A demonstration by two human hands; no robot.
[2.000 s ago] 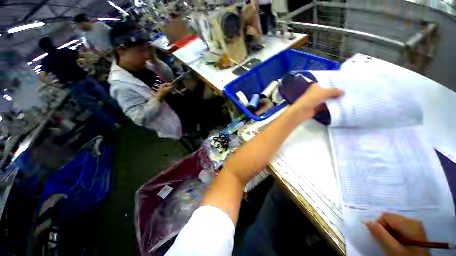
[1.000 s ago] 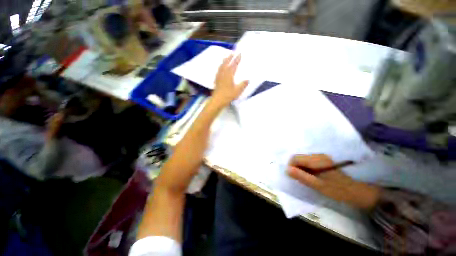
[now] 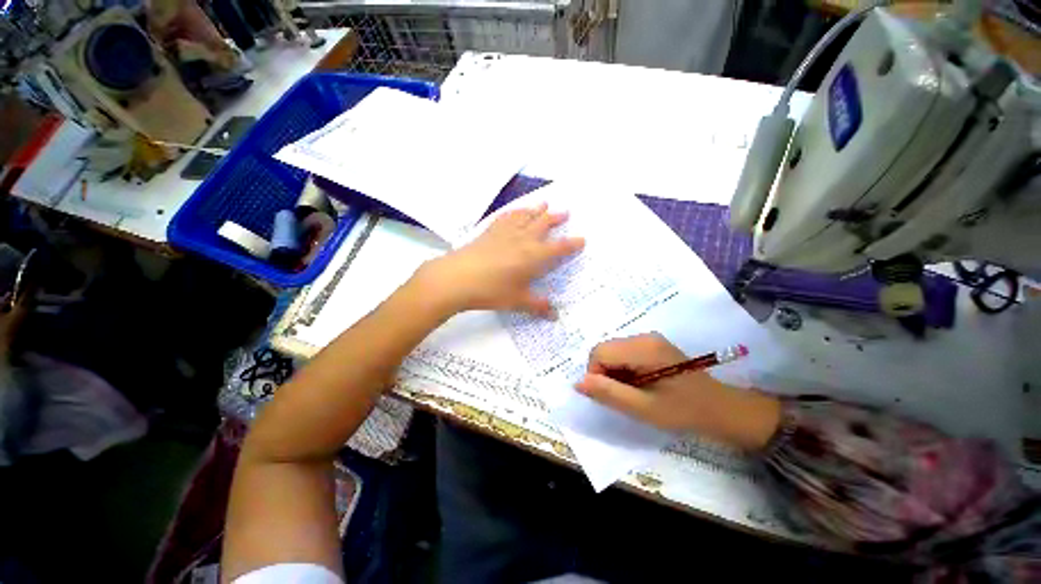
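A printed record sheet (image 3: 616, 274) lies on the white table, tilted, its near corner over the front edge. My left hand (image 3: 514, 262) rests flat on it with fingers spread. My right hand (image 3: 645, 382) is on the sheet's lower part and holds a dark red pencil (image 3: 685, 366), its pale-pink end pointing up and right; its tip is hidden by the fingers. Another white sheet (image 3: 400, 154) lies partly over the blue basket. Purple checked fabric (image 3: 696, 234) lies under the sheets and runs to the sewing machine.
The cream sewing machine head (image 3: 868, 137) stands at the right, dark looped handles (image 3: 991, 288) beside it. The blue basket (image 3: 211, 222) at the left holds thread spools (image 3: 285, 232). The table's front edge (image 3: 491, 424) is chipped. Part of a person (image 3: 74, 405) shows at far left.
The view has swung right, bringing the machine into sight. My left hand has moved from the upper sheets down to lie flat on the written sheet. My right hand still holds the pencil.
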